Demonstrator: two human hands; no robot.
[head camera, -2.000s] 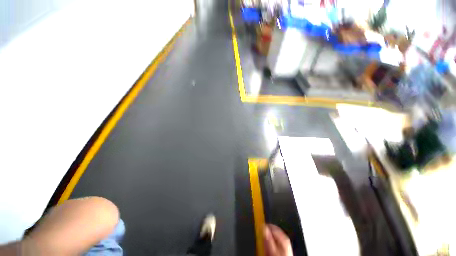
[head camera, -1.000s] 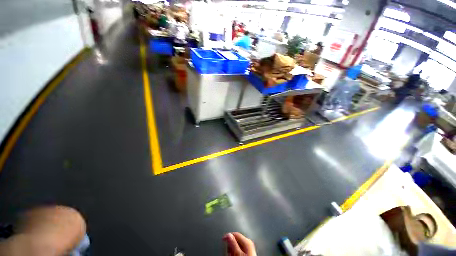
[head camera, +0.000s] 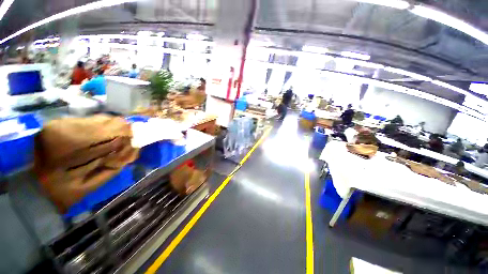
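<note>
Neither of my hands is in the picture. Nearest in front of me on the left, brown leather-look pieces (head camera: 85, 152) lie heaped over a blue bin (head camera: 104, 187) on a metal-framed bench (head camera: 155, 174). Another blue bin (head camera: 18, 142) stands at the far left edge. The near left side is blurred, so single pieces cannot be told apart.
A grey aisle (head camera: 262, 214) with yellow lines runs ahead. On the right stands a long white-covered table (head camera: 396, 179) with brown pieces (head camera: 364, 149) on it and boxes (head camera: 372, 214) below. People (head camera: 286, 101) are in the distance. A red pipe (head camera: 243, 59) rises beside a pillar.
The view has swung right and up from the floor to the room. My hands have left the picture. The bench with blue bins now looks larger, at the left.
</note>
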